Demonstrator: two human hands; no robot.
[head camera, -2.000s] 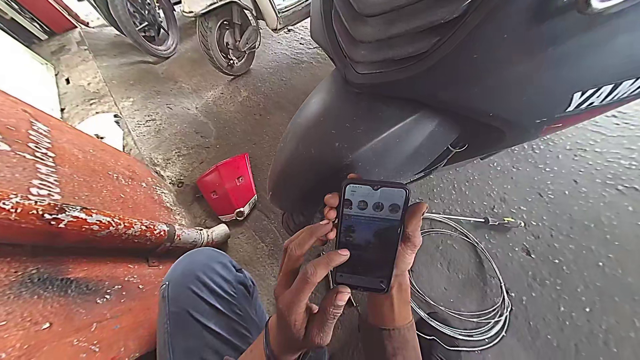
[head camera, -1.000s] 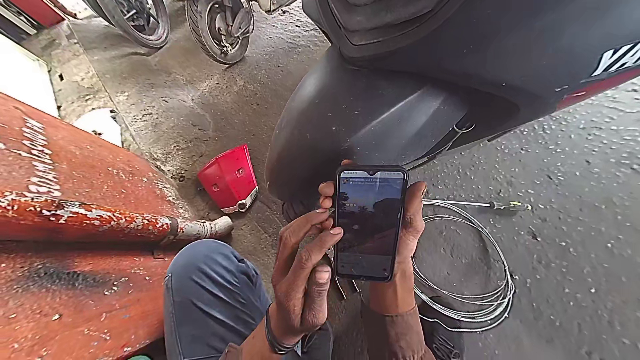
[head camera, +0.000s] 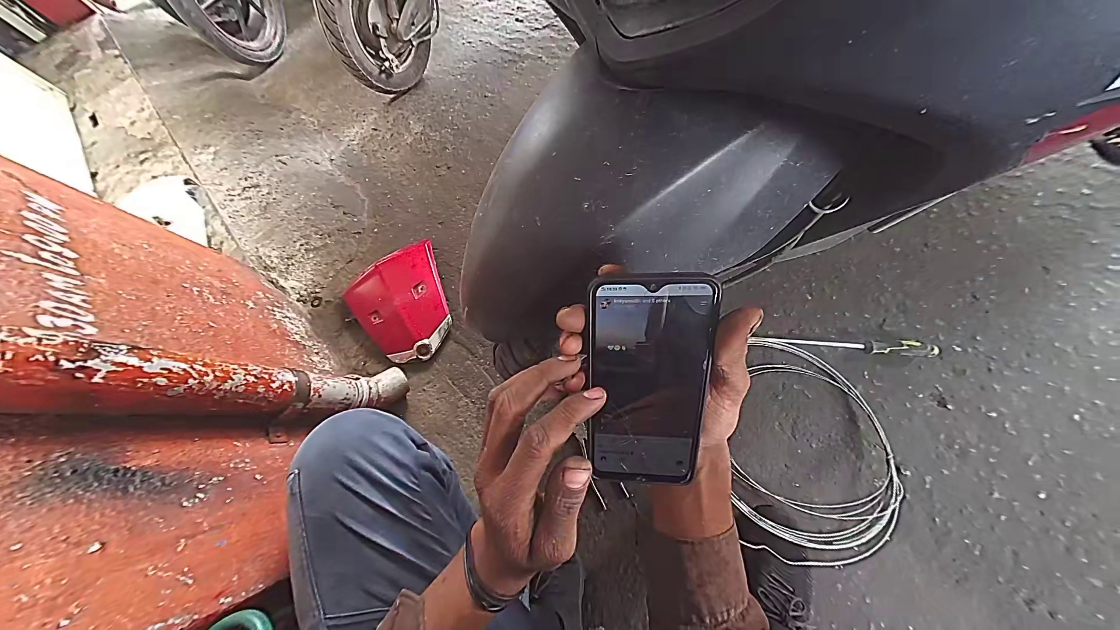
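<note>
A black smartphone (head camera: 652, 376) is upright, its dark screen facing me and bearing some writing. My right hand (head camera: 726, 385) grips it from behind, the thumb along its right edge and fingertips showing at its left edge. My left hand (head camera: 534, 472) has its fingers apart at the phone's lower left, one fingertip at the screen's edge; I see nothing held in it. Behind the phone is the black front fender (head camera: 647, 192) of a scooter. To the right, a coil of wire or cable (head camera: 875, 512) lies on the ground beside a screwdriver (head camera: 901, 348).
A red plastic part (head camera: 401, 302) lies on the concrete left of the fender. At the left, an orange painted wall (head camera: 131, 516) carries a pipe (head camera: 175, 381) that ends near my knee (head camera: 376, 499). Wheels of other two-wheelers (head camera: 376, 44) stand at the top.
The fingers of my left hand have moved from over the phone screen to its left edge. The screen content has changed. My right hand keeps its grip on the phone.
</note>
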